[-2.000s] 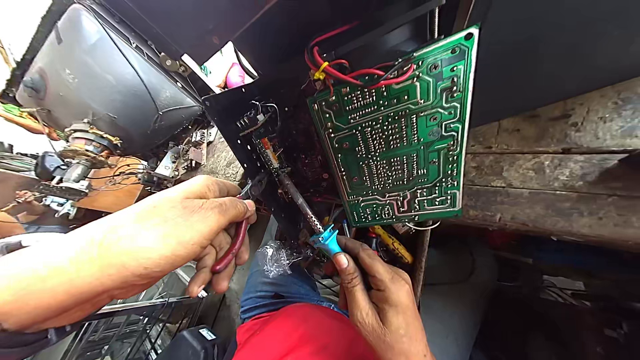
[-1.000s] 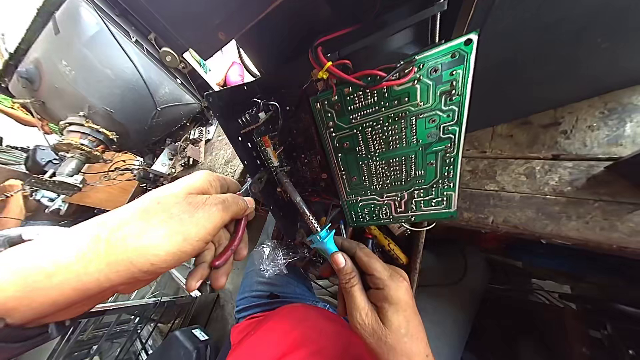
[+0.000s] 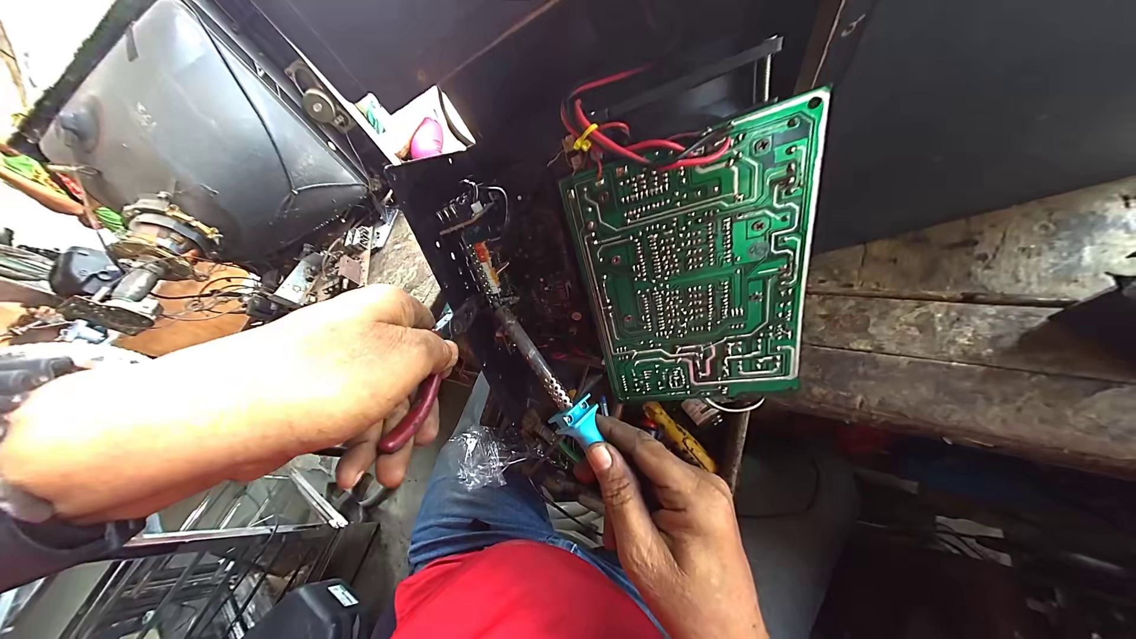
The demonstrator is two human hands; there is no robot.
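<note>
My right hand (image 3: 674, 524) holds a soldering iron (image 3: 532, 355) by its blue handle. The iron's metal barrel points up and left to a small circuit board (image 3: 484, 266) on a black panel (image 3: 426, 200); its tip is hard to make out. My left hand (image 3: 373, 382) grips a hand tool with dark red handles (image 3: 413, 415), perhaps pliers, its metal jaws near the panel's left edge. To the right of the iron a large green circuit board (image 3: 692, 257) stands tilted, solder side showing, with red wires (image 3: 612, 146) tied by a yellow tie at its top.
Clear crumpled plastic (image 3: 484, 457) lies by the jeans below the iron. A yellow-handled tool (image 3: 679, 435) is under the green board. Wooden planks (image 3: 958, 328) run along the right. A picture tube (image 3: 204, 115) and loose electronic parts (image 3: 151, 266) fill the left.
</note>
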